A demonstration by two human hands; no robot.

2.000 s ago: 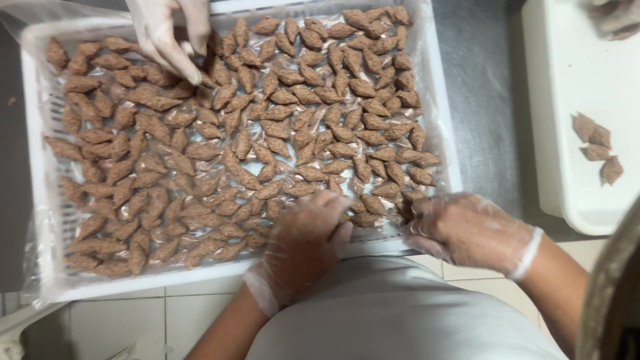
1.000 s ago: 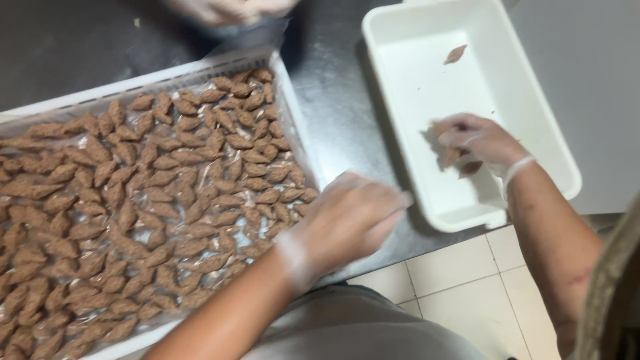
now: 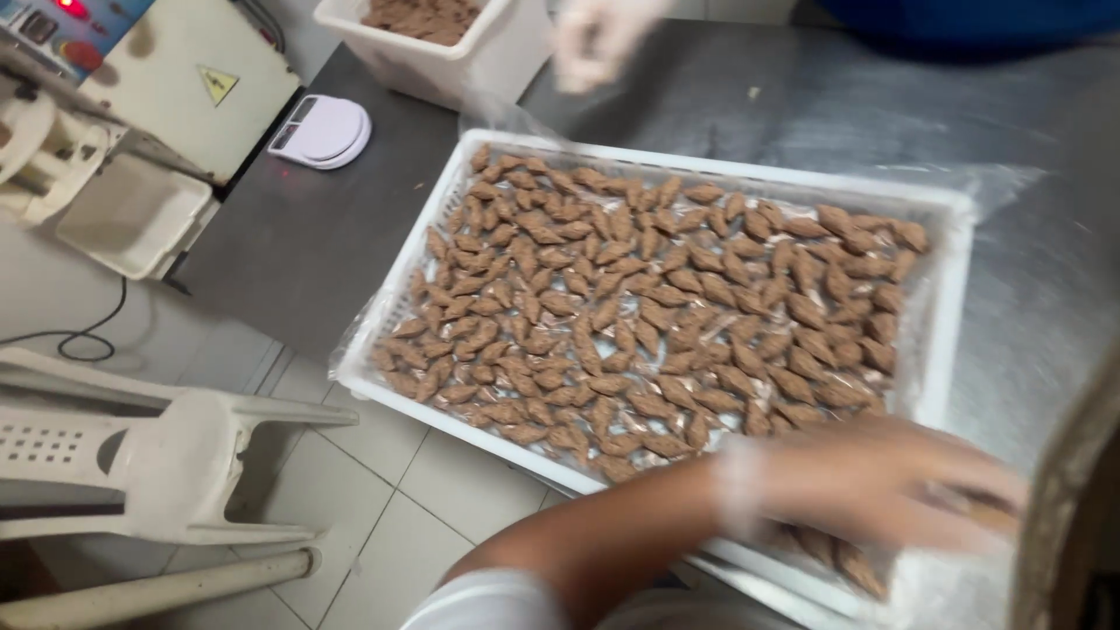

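Note:
My left hand [image 3: 849,481], in a clear glove, reaches over the lower right corner of a white plastic tray [image 3: 717,166]. It is blurred, and whether its fingers hold anything is unclear. Many brown spindle-shaped kibbeh pieces [image 3: 604,311] lie close together on plastic film in the tray, some partly under my left hand. My right hand cannot be made out; a pale blurred patch below my left fingers is too smeared to identify.
A co-worker's gloved hand [image 3: 604,44] is beyond the tray. Beside it stands a white tub [image 3: 437,66] of brown mixture. A kitchen scale [image 3: 324,131] sits on the dark metal table [image 3: 271,249]. At left are a machine [image 3: 201,83] and a white plastic chair [image 3: 188,455].
The view has swung left. My left hand, beside the tray a second ago, is now over its lower right corner. My right hand, then in a white bin, is no longer seen.

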